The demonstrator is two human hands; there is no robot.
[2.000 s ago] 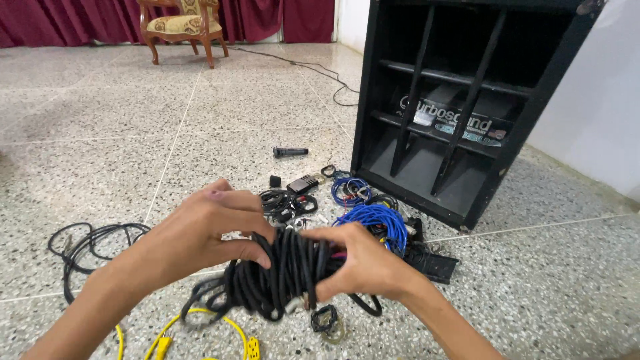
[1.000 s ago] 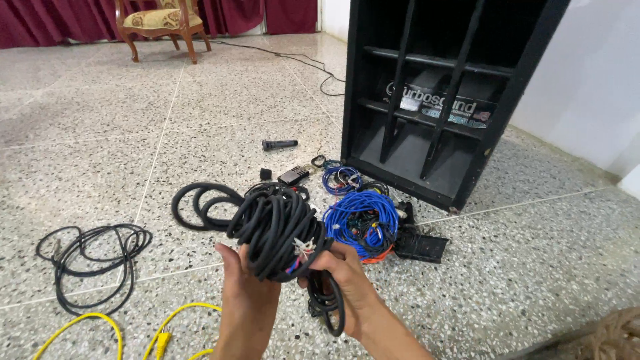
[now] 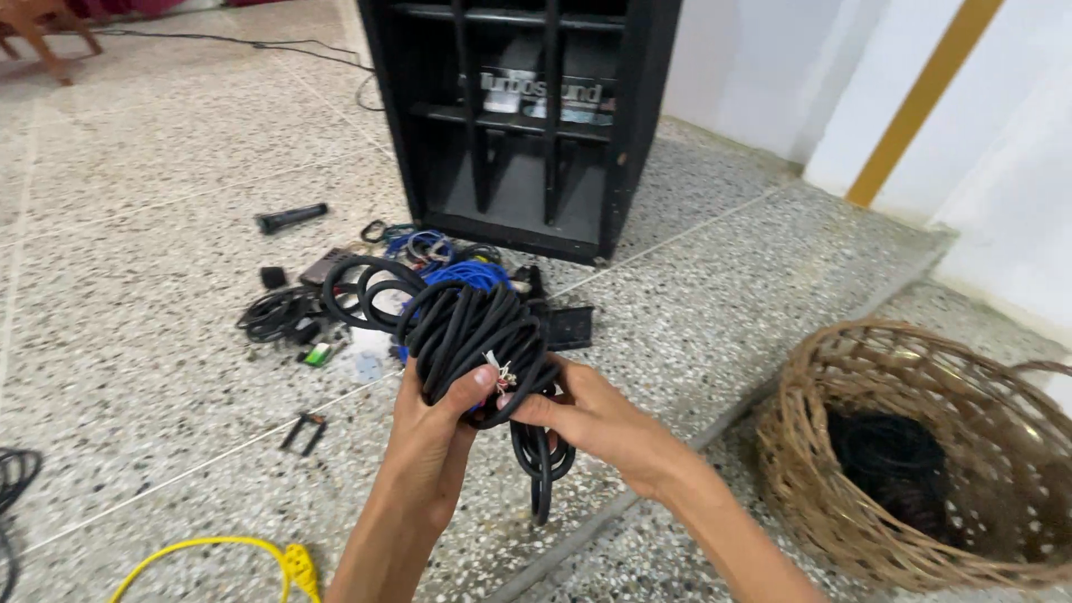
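Observation:
Both my hands hold one thick bundle of coiled black cable (image 3: 469, 327) above the speckled floor. My left hand (image 3: 440, 410) grips its lower left side, thumb on top. My right hand (image 3: 586, 410) holds the lower right side, its thumb near a tuft of frayed wire ends (image 3: 500, 373). Loops stick out at the bundle's upper left, and more loops hang below my right hand. Behind the bundle lie blue cables (image 3: 469, 275), partly hidden. A smaller coil of black cable (image 3: 280, 314) lies on the floor to the left.
A wicker basket (image 3: 804, 402) with black cable (image 3: 888, 456) inside stands at the right. A black speaker cabinet (image 3: 519, 239) stands behind the cables. A microphone (image 3: 291, 218), a black plastic piece (image 3: 571, 327) and a yellow cable with a socket (image 3: 299, 569) lie on the floor.
The view has swung right, bringing the basket into fuller sight. The bundle has turned in my hands since the oldest frame, where its wire ends did not show.

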